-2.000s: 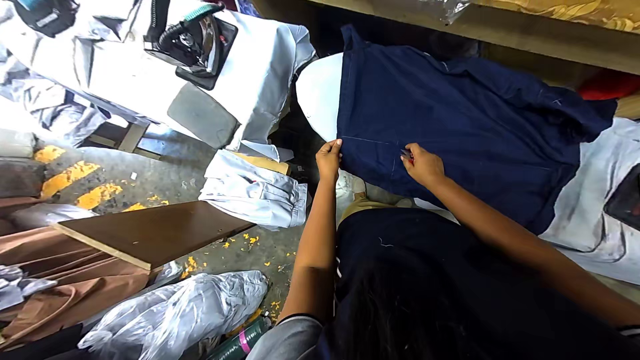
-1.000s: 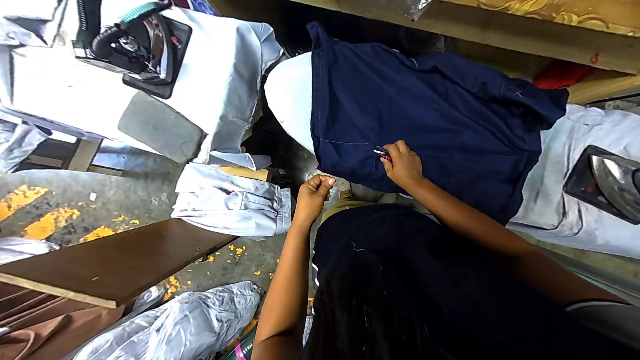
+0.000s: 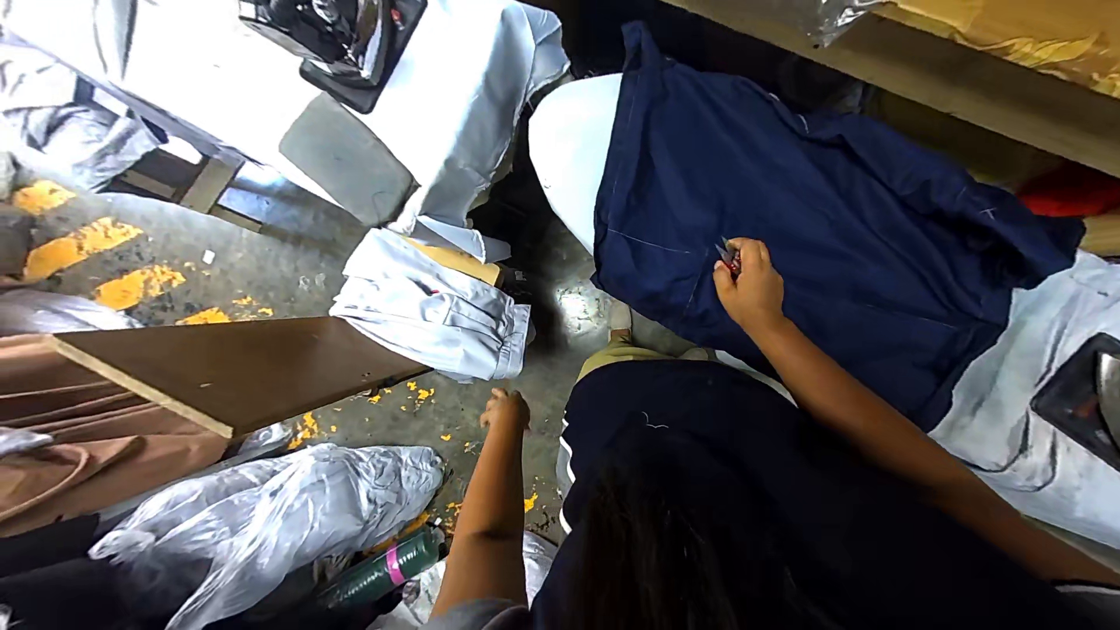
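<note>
A dark navy garment (image 3: 787, 192) with pale stitch lines lies over the white padded end of an ironing board (image 3: 573, 149). On its near part rests my right hand (image 3: 752, 284), closed around a small pointed cutting tool (image 3: 728, 255), likely thread snips, with the tip toward the upper left. My left hand (image 3: 506, 409) is away from the garment, above the floor and just below a folded white garment (image 3: 437, 306). Its fingers are partly curled; whether anything thin is between them cannot be told.
A brown board (image 3: 254, 363) supports the white garment's left side. An iron (image 3: 350, 35) stands on the white-covered table, another (image 3: 1104, 394) at the right edge. Plastic-wrapped goods (image 3: 306, 499) and a green bottle (image 3: 385, 569) lie lower left. A wooden shelf edge (image 3: 962, 87) crosses upper right.
My left hand was at the garment's edge two seconds ago; it has moved off to the left and down. My right hand has stayed on the navy garment with the tool.
</note>
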